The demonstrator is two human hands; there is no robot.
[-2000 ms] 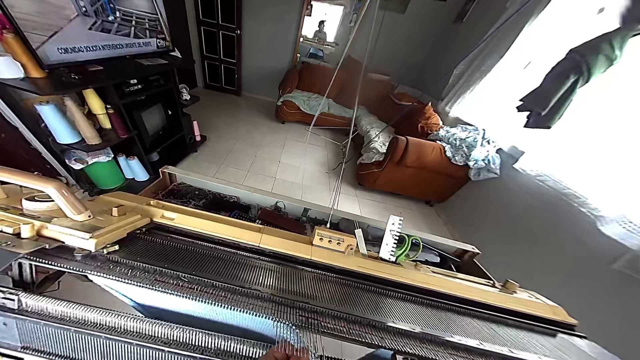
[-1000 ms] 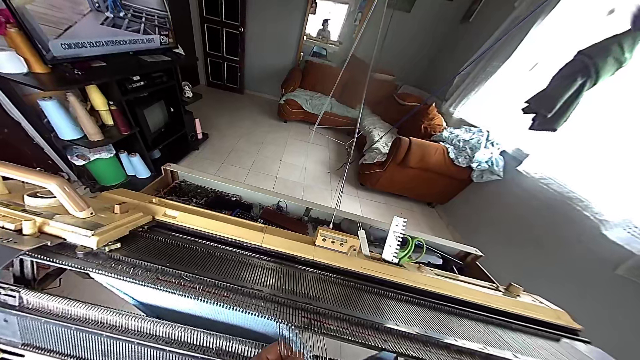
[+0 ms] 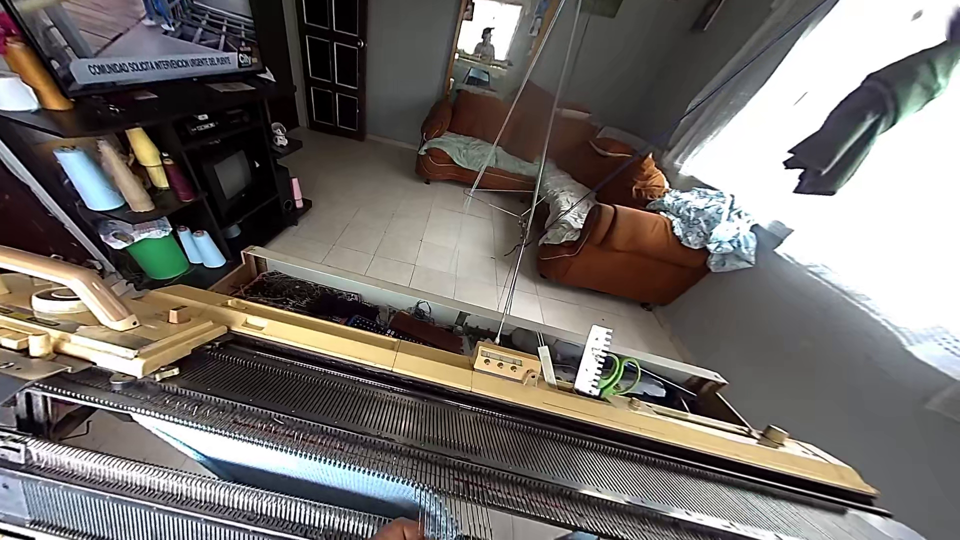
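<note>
A knitting machine's rear needle bed [image 3: 420,427] runs across the view, with a second needle bed [image 3: 187,502] at the lower left. Light blue knitted fabric [image 3: 300,476] hangs between the two beds from the rear bed's needles. One hand [image 3: 401,529] shows at the bottom edge, only its fingers in view, at the right end of the fabric; which hand it is, and whether it grips the fabric, I cannot tell. The other hand is out of view. The beige carriage with its handle [image 3: 97,300] sits at the far left of the rear bed.
Behind the bed a long wooden tray [image 3: 360,281] holds cables, a white toothed comb [image 3: 594,360] and green-handled scissors [image 3: 621,375]. Yarn strands rise from the beige counter box [image 3: 504,363]. Yarn cones [image 3: 88,180] stand on a black shelf unit at left; an orange sofa [image 3: 630,247] is beyond.
</note>
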